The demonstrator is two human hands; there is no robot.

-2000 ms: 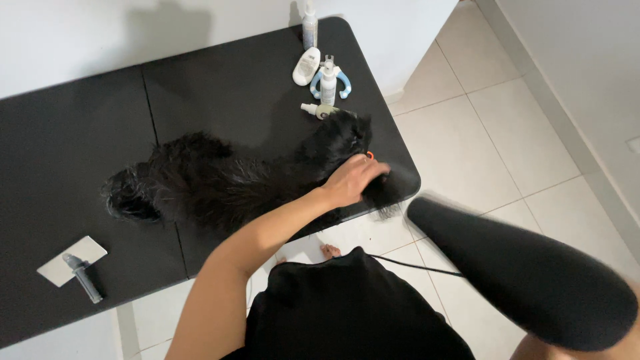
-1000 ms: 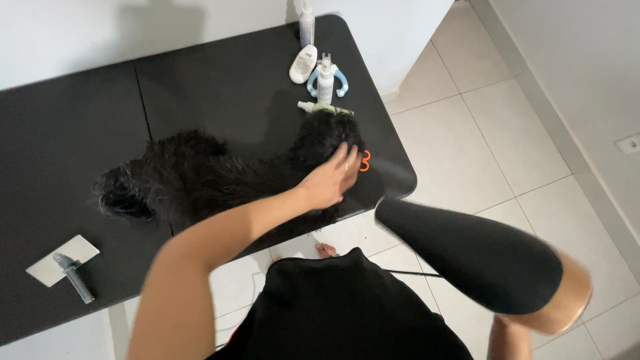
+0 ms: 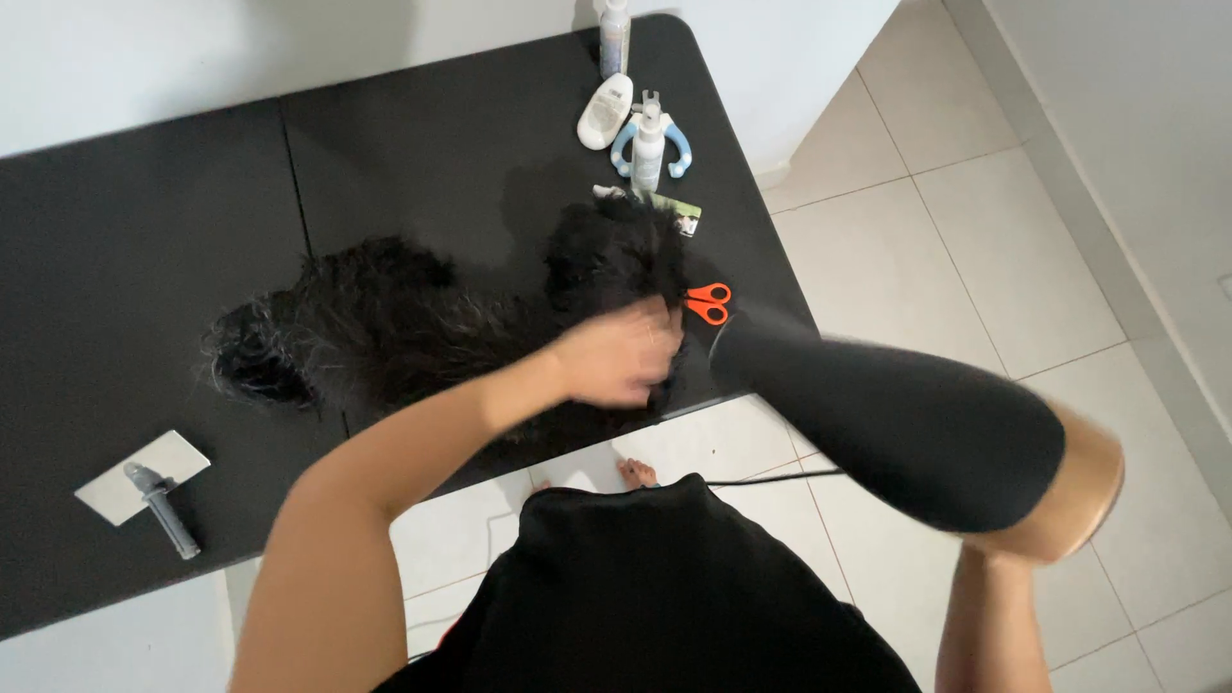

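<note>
A black long-haired dog (image 3: 404, 318) lies stretched along the black folding table, its head end (image 3: 611, 250) to the right. My left hand (image 3: 626, 354) is at the near side of that end, fingers bent and blurred, touching the fur; whether it grips any is not clear. At the right, a black and copper hair dryer (image 3: 895, 423) points its nozzle toward the dog. My right wrist (image 3: 996, 577) rises to the dryer's underside; the hand on it is mostly hidden behind the dryer body. Orange-handled scissors (image 3: 709, 304) lie between the dog and the nozzle.
A spray bottle (image 3: 649, 149), a blue and white curved tool (image 3: 679, 149), a white oval container (image 3: 605, 112), another bottle (image 3: 614, 38) and a green-labelled tube (image 3: 685, 210) stand or lie near the far right corner. A slicker brush (image 3: 164, 505) lies at the left. A black cord (image 3: 770, 478) runs behind the dryer.
My left hand has moved from the top of the dog's head end to its near side. The orange scissor handles, mostly covered two seconds ago, now show. The dryer has shifted and turned slightly.
</note>
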